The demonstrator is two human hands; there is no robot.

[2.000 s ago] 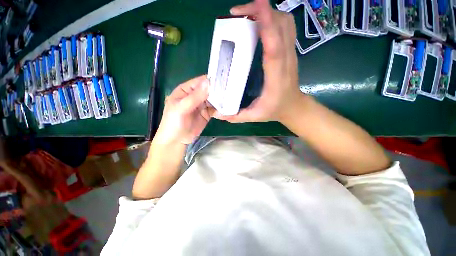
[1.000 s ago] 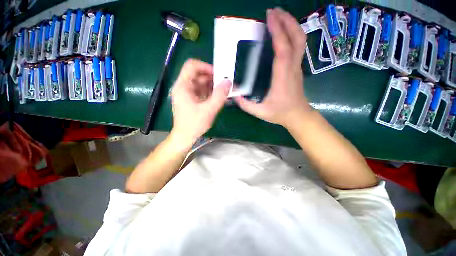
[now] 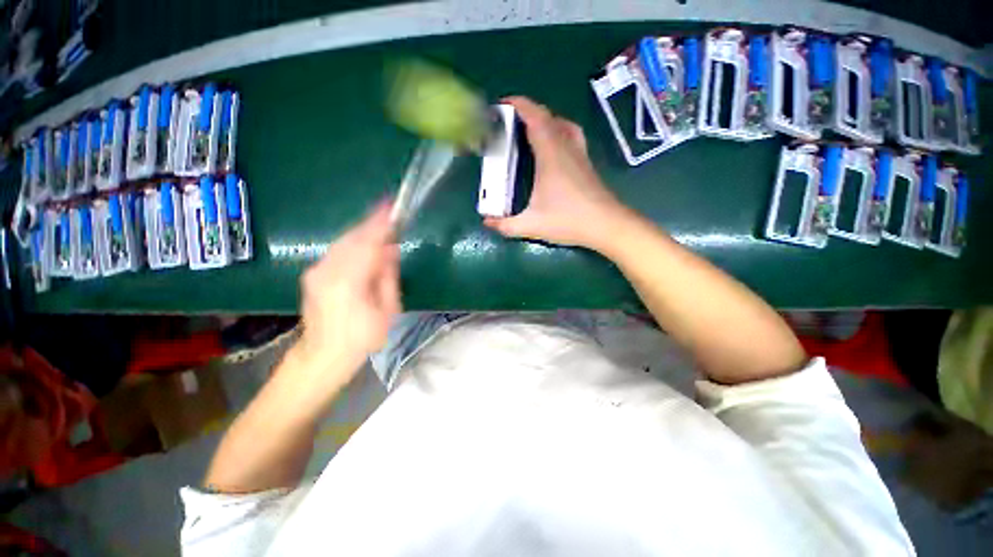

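My left hand (image 3: pixel 354 283) is closed round the handle of the mallet (image 3: pixel 433 107). The mallet is blurred; its yellow-green head is up beside the top end of the closed housing. My right hand (image 3: pixel 561 180) grips the white closed housing (image 3: pixel 498 169) from its right side. The housing is on edge, with its narrow white side facing up and a small slot near its lower end. My fingers and palm hide its right part. I cannot tell if the mallet head touches the housing.
Loaded housing halves with blue cells and green boards stand in two overlapping rows at left (image 3: pixel 163 223) and right (image 3: pixel 800 196). A white frame (image 3: pixel 640 114) leans at the right group's near end. A pale strip (image 3: pixel 359 24) runs along the back of the green bench (image 3: pixel 414 272).
My left hand has let go of the housing and taken up the mallet from the bench. My right hand has turned the housing on edge and moved it slightly nearer me.
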